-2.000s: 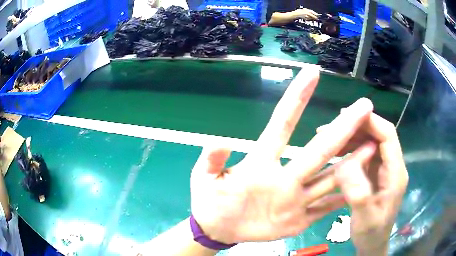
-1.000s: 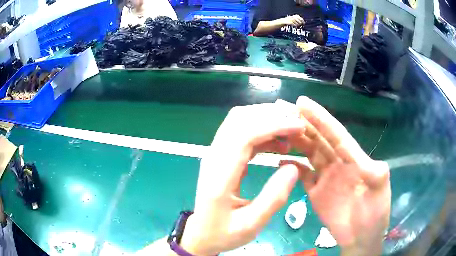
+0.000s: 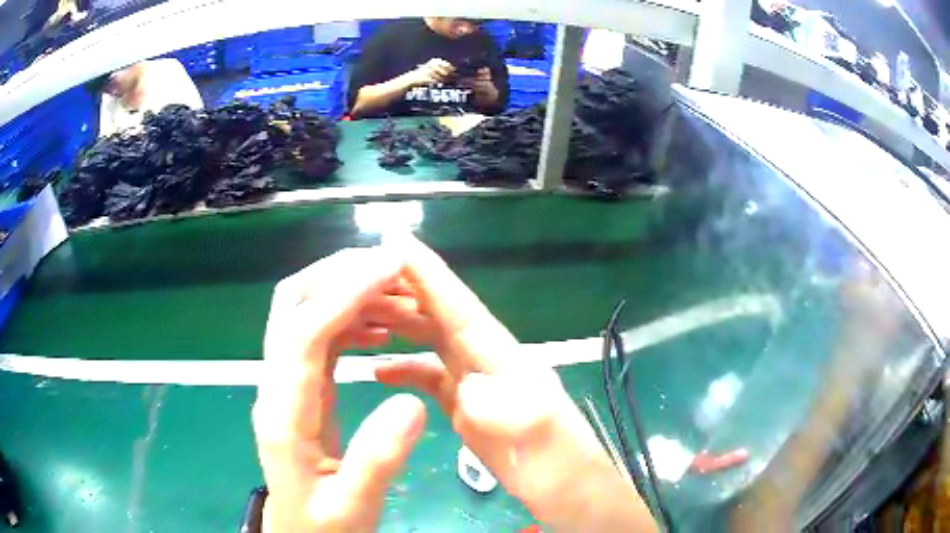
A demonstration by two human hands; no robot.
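My left hand (image 3: 313,396) and my right hand (image 3: 521,416) are raised over the green bench (image 3: 208,448) with fingertips meeting. Both are curved around a gap, with the left thumb apart from its fingers. No workpiece shows in either; the inner fingers of my right hand are partly hidden. A small white bottle (image 3: 476,471) lies on the bench just below the hands, partly covered by my right hand. A dark band (image 3: 253,510) shows at my left wrist, cut by the lower edge.
A clear screen (image 3: 792,271) stands at right, with blurred white and red shapes near its base. Black cables (image 3: 617,385) run beside it. Black frilly pieces (image 3: 188,156) are heaped beyond the white strip, where two people sit. A grey post (image 3: 559,109) stands there. A blue crate is cut off at far left.
The view has swung right, so bench things sit further left and more of the screen and the cables show. My hands went from spread and crossing to curved with fingertips meeting.
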